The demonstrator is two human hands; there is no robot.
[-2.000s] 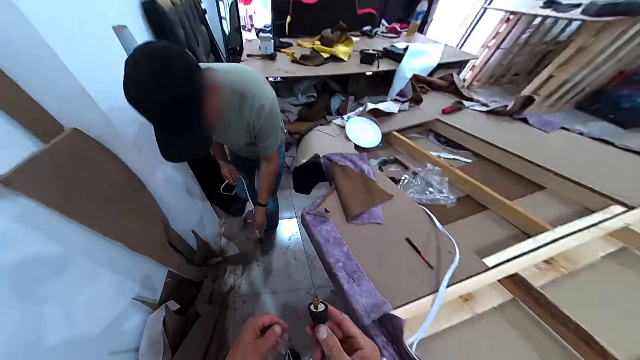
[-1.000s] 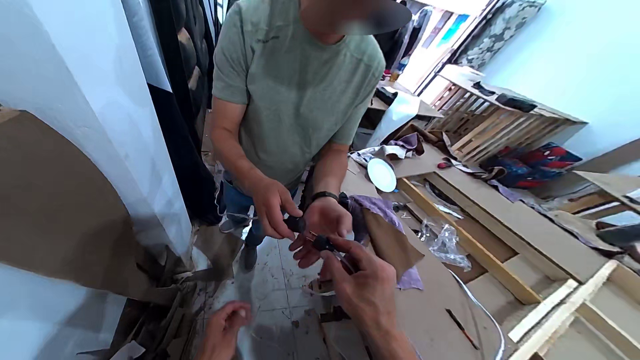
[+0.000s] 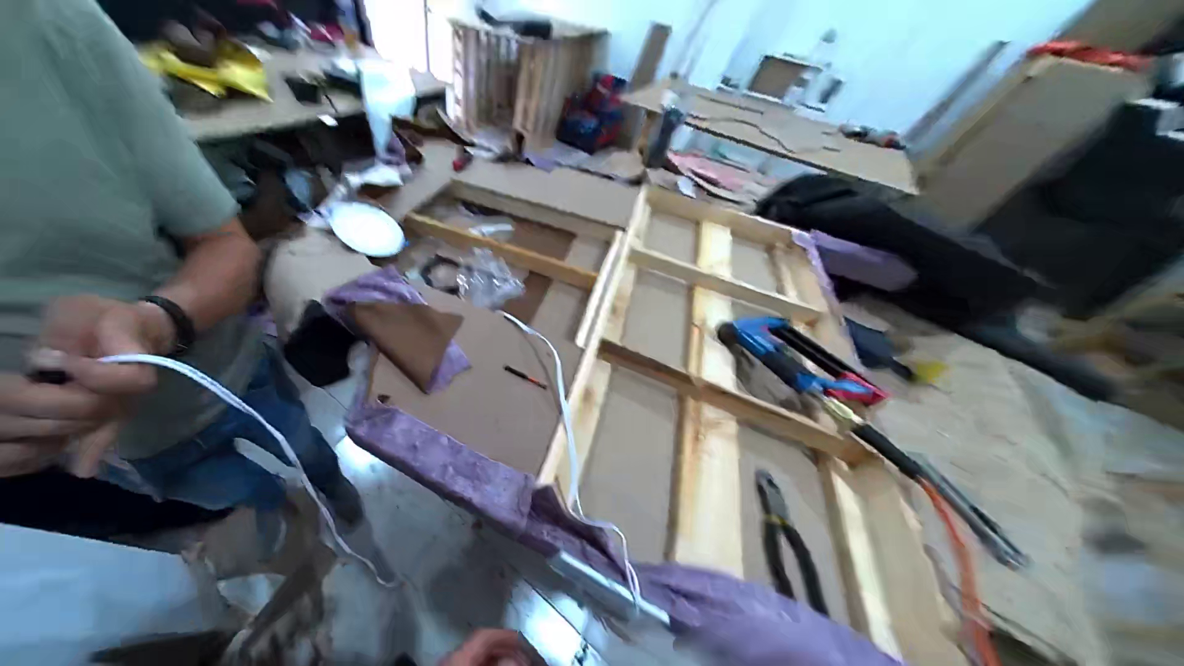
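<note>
Only a blurred part of my left hand (image 3: 490, 649) shows at the bottom edge; its fingers and anything in them are hidden. My right hand is out of view. Beside it, a pale metal strip (image 3: 606, 588) lies along the purple upholstery fabric (image 3: 444, 462). A white cord (image 3: 562, 388) runs over the wooden frame (image 3: 698, 444) and the fabric. At the left, a co-worker's hands (image 3: 88, 370) hold another length of white cord (image 3: 245, 407) and a small dark piece. Black-handled pliers (image 3: 786, 546) and a blue, black and red air tool (image 3: 800, 361) rest on the frame.
An orange hose (image 3: 957, 555) trails at the right. A plastic bag (image 3: 488, 277), a white round piece (image 3: 367, 228) and a thin dark tool (image 3: 524, 376) lie on the boards. Cluttered worktables (image 3: 768, 129) stand behind, and the co-worker (image 3: 102, 166) stands close at the left.
The view has swung right. My right hand, which was by the co-worker's hands with a small dark piece, is no longer in view. The co-worker's hands now hold white cord.
</note>
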